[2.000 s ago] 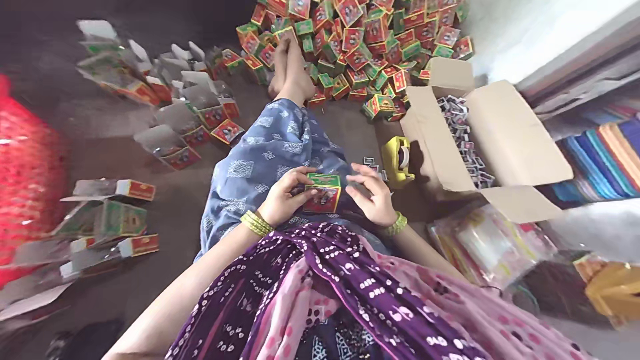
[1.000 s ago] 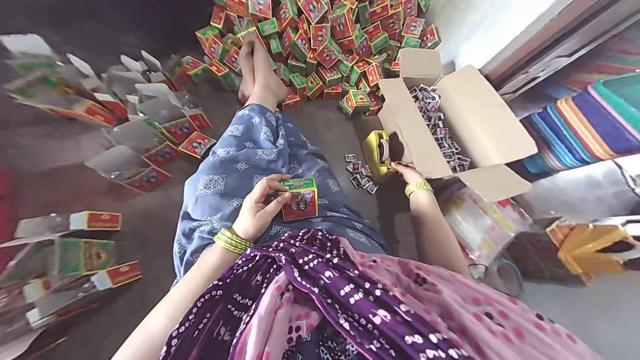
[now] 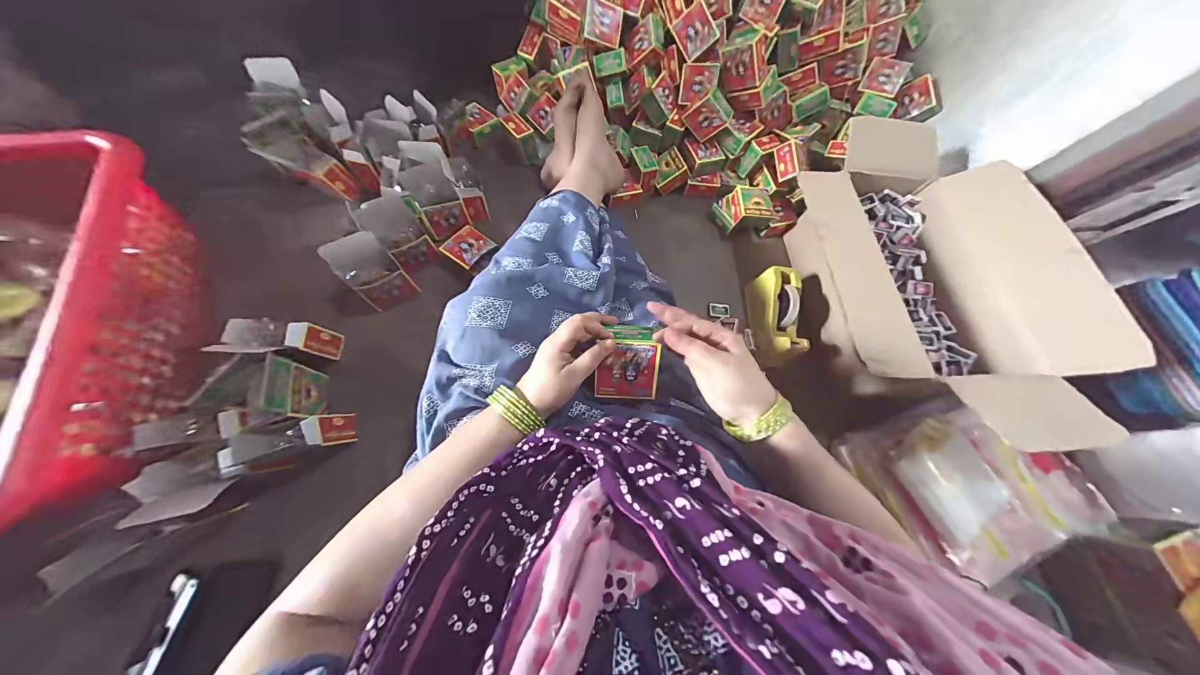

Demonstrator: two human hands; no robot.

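A small red and green printed carton (image 3: 628,368) rests on my lap, its green end facing away from me. My left hand (image 3: 565,361) grips the carton's left side near that end. The fingers of my right hand (image 3: 712,361) are spread at its upper right corner; whether they hold tape there is too small to tell. Beyond my right hand, a yellow tape dispenser (image 3: 776,314) with a roll stands on the floor. A few small matchbox-like packets (image 3: 719,309) lie between it and my leg.
Many finished-looking cartons (image 3: 708,103) are heaped past my feet. Open-flapped cartons (image 3: 375,220) lie on the left, beside a red plastic basket (image 3: 141,309). An open cardboard box (image 3: 994,272) of small packets stands on the right, near plastic-wrapped packs (image 3: 966,478).
My right hand was at the tape dispenser one second ago and is now back at the carton. My left hand has kept the carton on my lap.
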